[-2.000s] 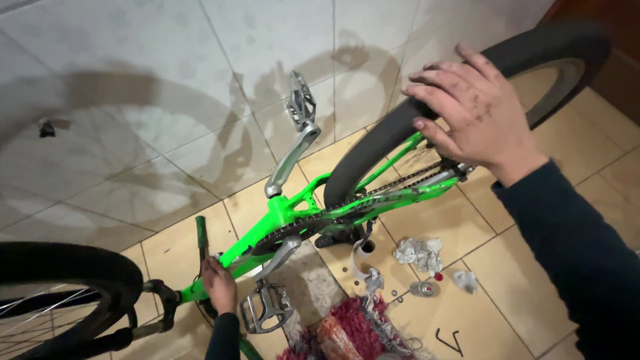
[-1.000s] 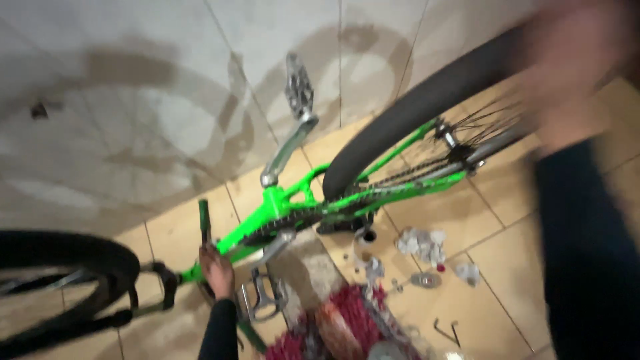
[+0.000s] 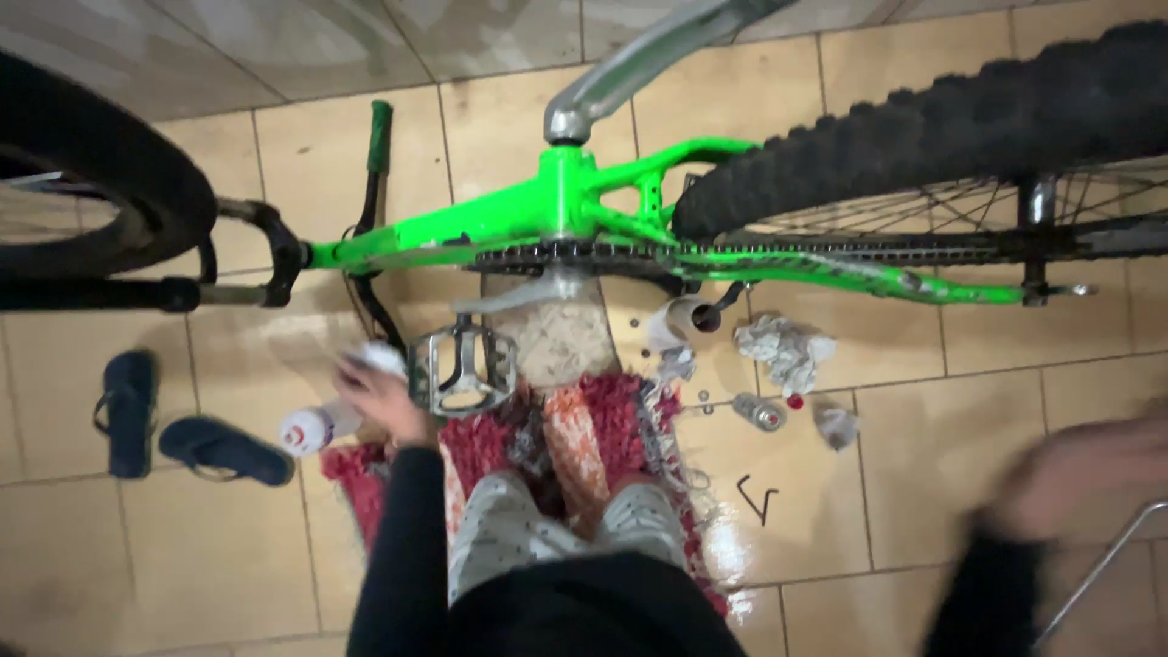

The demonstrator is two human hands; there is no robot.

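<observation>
An upside-down bicycle with a bright green frame (image 3: 474, 214) spans the view. My left hand (image 3: 388, 397), blurred, is at a white object (image 3: 379, 358) left of the near metal pedal (image 3: 463, 365); whether it grips this is unclear. A white bottle (image 3: 315, 429) lies just beside that hand. My right hand (image 3: 1086, 474) is a blur at the far right, below the knobbly rear tyre (image 3: 912, 128), touching nothing visible. The chain (image 3: 821, 251) runs along the frame to the rear hub. The front wheel (image 3: 182, 201) is at the left edge.
A shaggy red rug (image 3: 474, 443) lies beneath my knees. To its right are crumpled foil or paper (image 3: 785, 351), a small metal canister (image 3: 759, 411), hex keys (image 3: 759, 499) and a cup-like container (image 3: 684, 319). Dark flip-flops (image 3: 128, 411) rest at left; a tiled wall (image 3: 319, 46) stands behind.
My left hand has left the green frame near the handlebar and is now beside the pedal. The right hand has come away from the rear tyre. The view has tilted down.
</observation>
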